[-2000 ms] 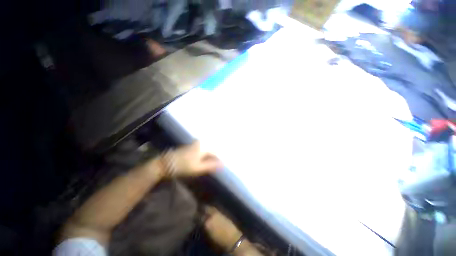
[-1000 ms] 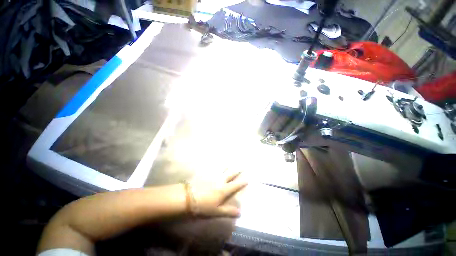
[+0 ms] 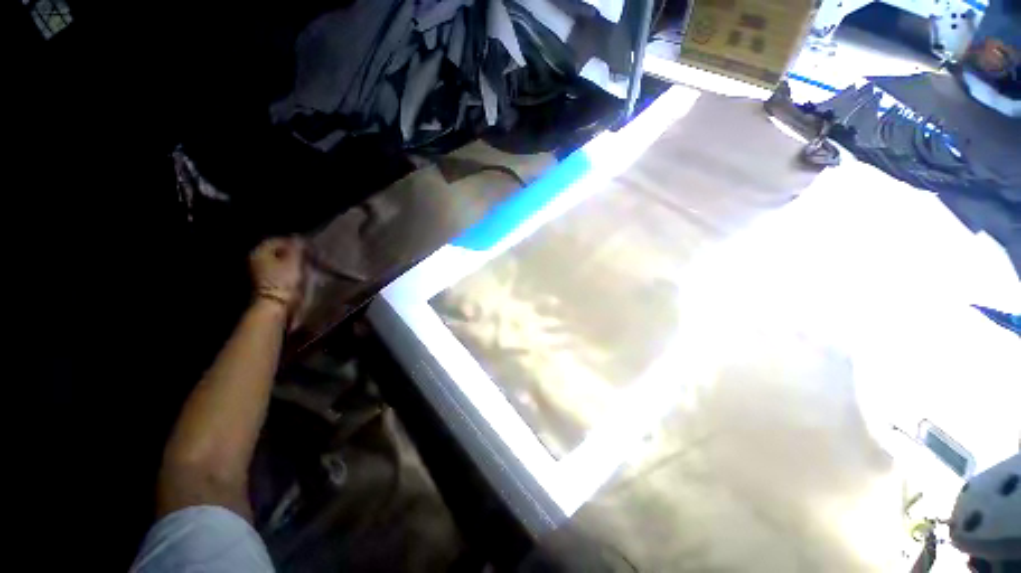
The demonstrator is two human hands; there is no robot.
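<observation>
My left hand (image 3: pixel 280 269) is at the left, beyond the table's left edge. Its fingers are closed on the near end of a brown cloth piece (image 3: pixel 386 229) that lies beside the table. A large brown cut panel (image 3: pixel 571 325) lies flat on the white table next to the blue tape (image 3: pixel 526 202). Another brown panel (image 3: pixel 739 470) lies at the front of the table, partly washed out by glare. A small part of the sewing machine (image 3: pixel 991 509) shows at the lower right edge. My right hand is not in view.
Grey cloth pieces (image 3: pixel 448 62) are piled at the top left. A cardboard box (image 3: pixel 745 39) stands at the back. Dark cloth with loose threads (image 3: pixel 918 134) lies at the upper right. Crumpled brown cloth (image 3: pixel 381 492) hangs below the table's left front.
The view has swung left, so most of the machine has left the picture. My left hand has moved from the table front to the cloth at the left and closed on it.
</observation>
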